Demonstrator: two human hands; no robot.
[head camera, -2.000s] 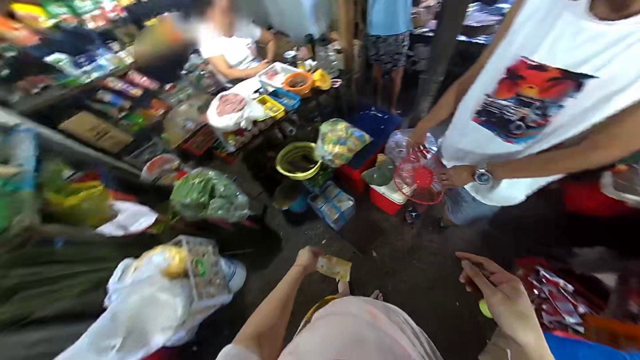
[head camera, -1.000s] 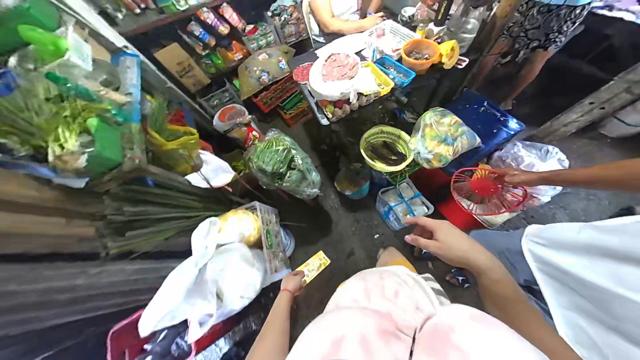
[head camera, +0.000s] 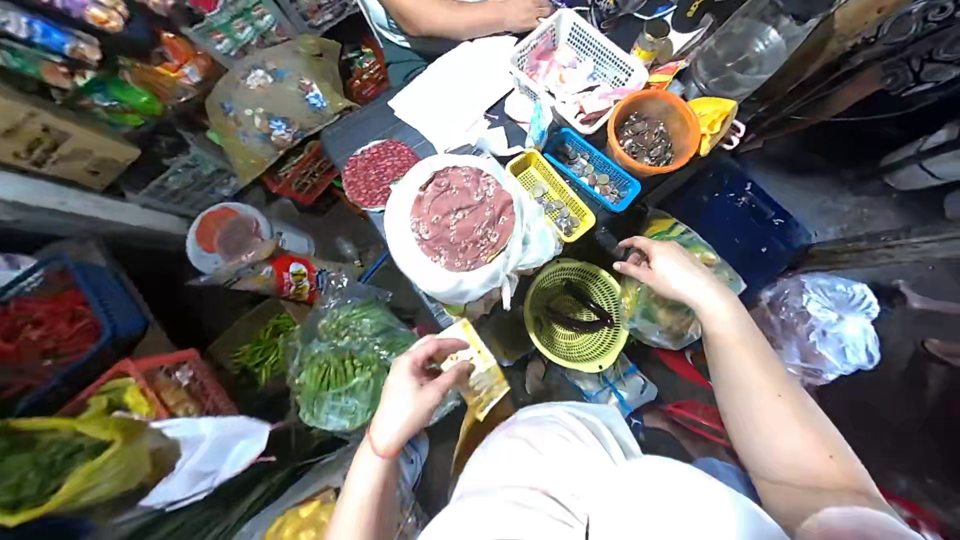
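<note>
A yellowish banknote (head camera: 476, 369) is pinched between the thumb and fingers of my left hand (head camera: 421, 382), just above my lap. My right hand (head camera: 664, 274) holds nothing, its fingers loosely curled, over a clear plastic bag of yellow and green produce (head camera: 675, 315). Left of that hand, dark eggplants (head camera: 581, 311) lie in a yellow-green plastic colander (head camera: 540, 337). Ahead is a white-wrapped tub (head camera: 405, 259) of brownish-pink paste. Coins fill a yellow basket (head camera: 525, 166), a blue basket (head camera: 626, 196) and an orange bowl (head camera: 688, 124) on the table.
A person's arm (head camera: 457, 16) rests at the table's far side, near a white basket (head camera: 626, 67) of paper notes. Bagged green vegetables (head camera: 341, 371) are at left, beside a red crate (head camera: 210, 382). A blue plastic surface (head camera: 739, 210) and a crumpled clear bag (head camera: 821, 326) are at right.
The view has moved much closer to the table. My left hand still holds the banknote. My right hand now reaches forward over the bag of produce.
</note>
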